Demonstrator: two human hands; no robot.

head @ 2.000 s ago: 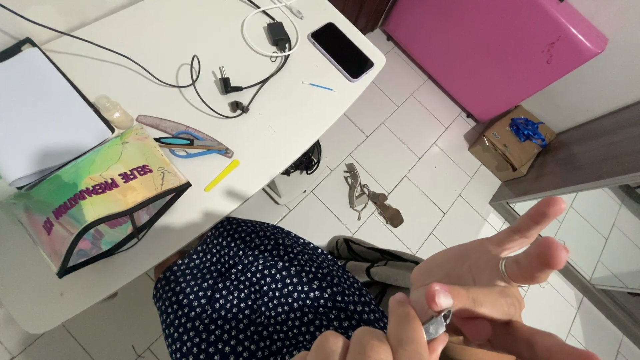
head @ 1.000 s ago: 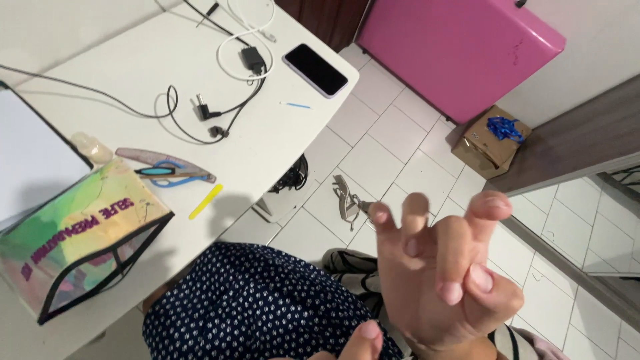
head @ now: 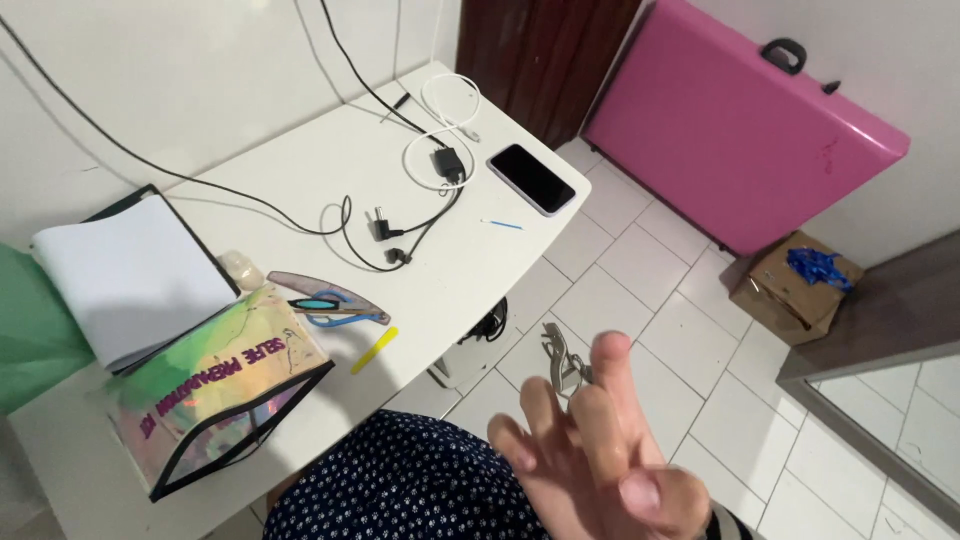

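Near the bottom right, my right hand (head: pixel 600 450) is raised over the tiled floor, its fingers bent and spread, with nothing visible held in it. My left hand is out of view. Below the right hand lies my lap in a dark blue cloth with a small white paw print (head: pixel 405 480). To the left, on the white table (head: pixel 300 187), are a yellow nail file (head: pixel 374 350), blue-handled scissors (head: pixel 330 309) over a worn curved nail file (head: pixel 289 280), and an iridescent zip pouch (head: pixel 217 382) with purple lettering.
A phone (head: pixel 532 178), black cable with plug (head: pixel 384 227), white cable (head: pixel 409 161), small blue stick (head: pixel 506 224) and papers (head: pixel 135 277) lie on the table. Beyond are a pink case (head: pixel 742 120), cardboard box (head: pixel 780 300), sandals on the floor (head: pixel 559 352) and a framed mirror (head: pixel 900 427).
Two seconds ago my left hand held a small metal nail clipper at my right hand's fingers. Since then the left hand has left the view, and the right hand has turned with fingers bent.
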